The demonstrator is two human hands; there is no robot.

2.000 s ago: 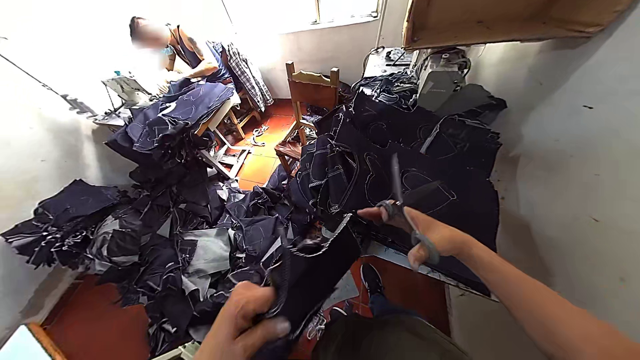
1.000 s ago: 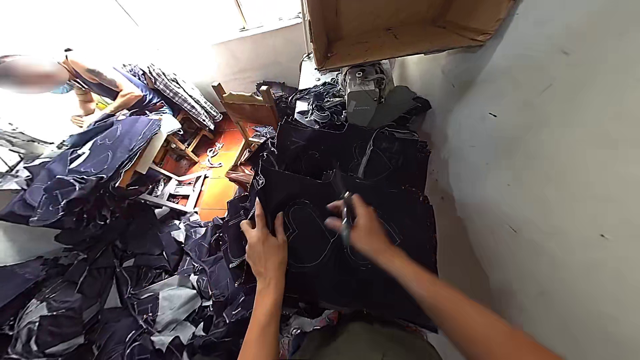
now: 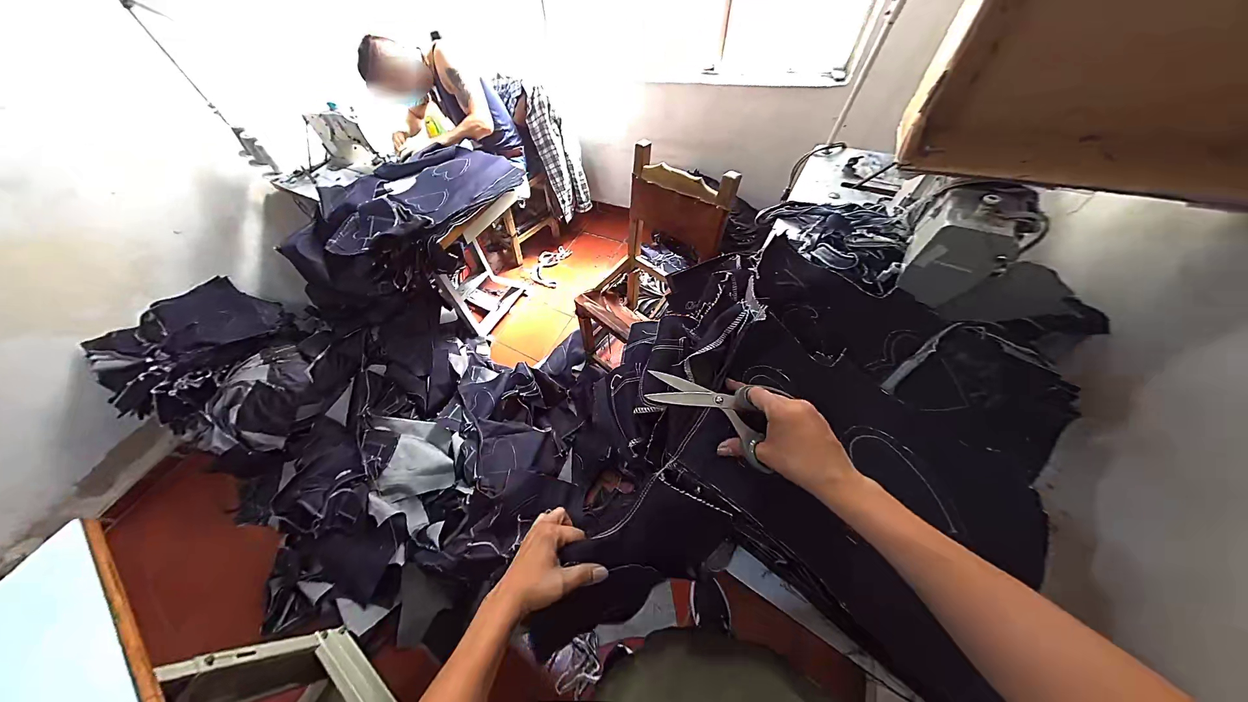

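Observation:
My right hand (image 3: 795,439) holds metal scissors (image 3: 697,398) by the handles; their blades are parted and point left, over dark denim. Below and to the left, my left hand (image 3: 551,565) grips the edge of a dark denim piece (image 3: 648,531) with pale stitching, thumb on top. That piece lies partly across a stack of dark denim panels (image 3: 877,487) with chalk-like outlines, which spreads beneath my right forearm. Whether the blades touch any cloth is not clear.
Heaps of denim pieces (image 3: 390,458) cover the floor at left. A wooden chair (image 3: 682,210) stands ahead, near a sewing machine (image 3: 965,234). A cardboard box (image 3: 1082,97) juts in at upper right. A person (image 3: 478,107) works at another machine, far left. A metal frame (image 3: 273,663) is at lower left.
The view has swung left. My left hand, spread on the panels one second ago, now has hold of a denim piece. The scissors in my right hand now point left with parted blades.

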